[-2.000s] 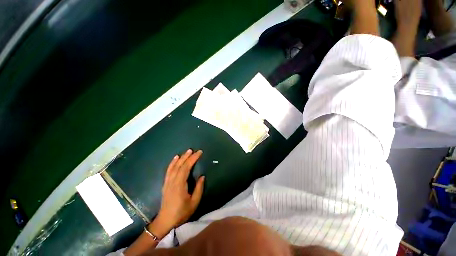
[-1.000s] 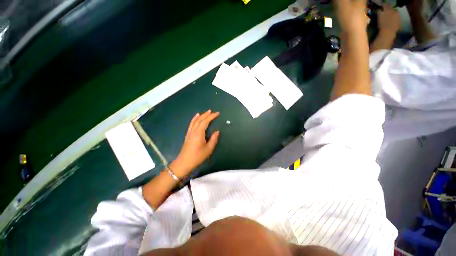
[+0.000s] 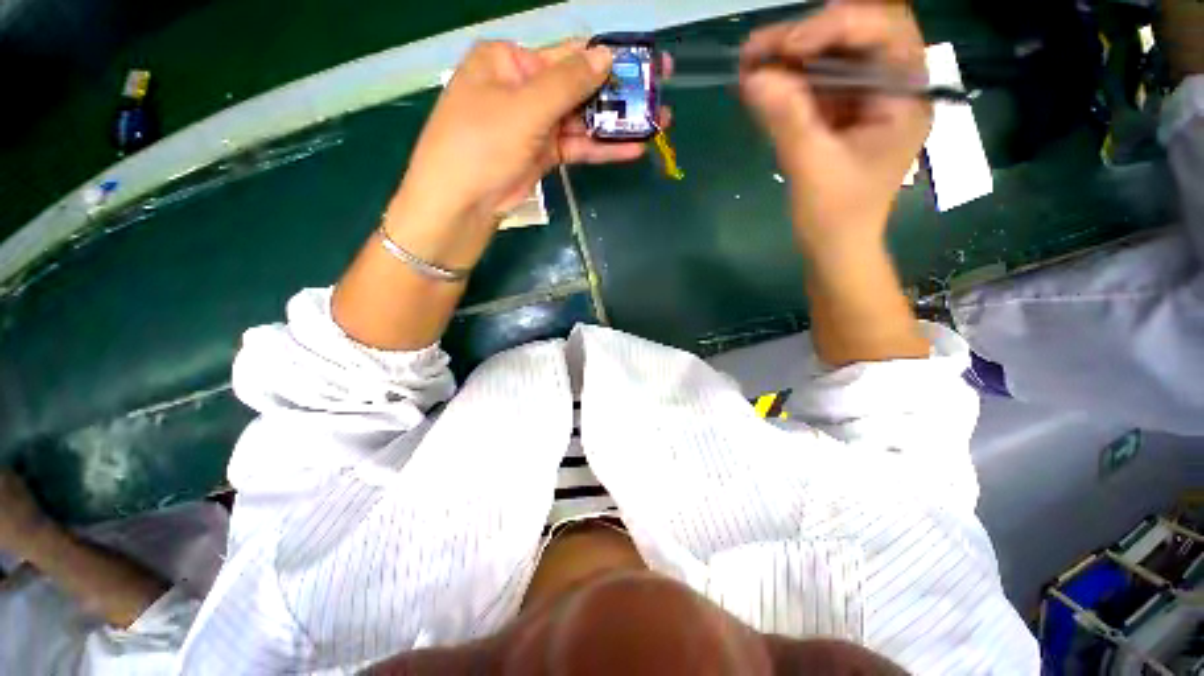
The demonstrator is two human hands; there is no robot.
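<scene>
My left hand (image 3: 508,126) holds an open watch housing (image 3: 625,90) by its edges, with the blue board facing up. A yellow flex cable (image 3: 669,155) hangs from the housing's lower right corner. My right hand (image 3: 845,119) holds slim grey tweezers (image 3: 858,75), blurred by motion. The tweezers point left toward the housing; whether their tip touches it cannot be told. A sticker sheet (image 3: 526,209) shows partly below my left hand.
A white sheet (image 3: 957,132) lies right of my right hand. A dark unit with a yellow tab (image 3: 133,111) is on the belt at upper left. Neighbouring people's arms show at the right edge (image 3: 1096,324) and lower left (image 3: 79,568).
My left hand has risen from the bench and now holds the housing. My right hand has come back from the upper right and now holds tweezers. The view has shifted.
</scene>
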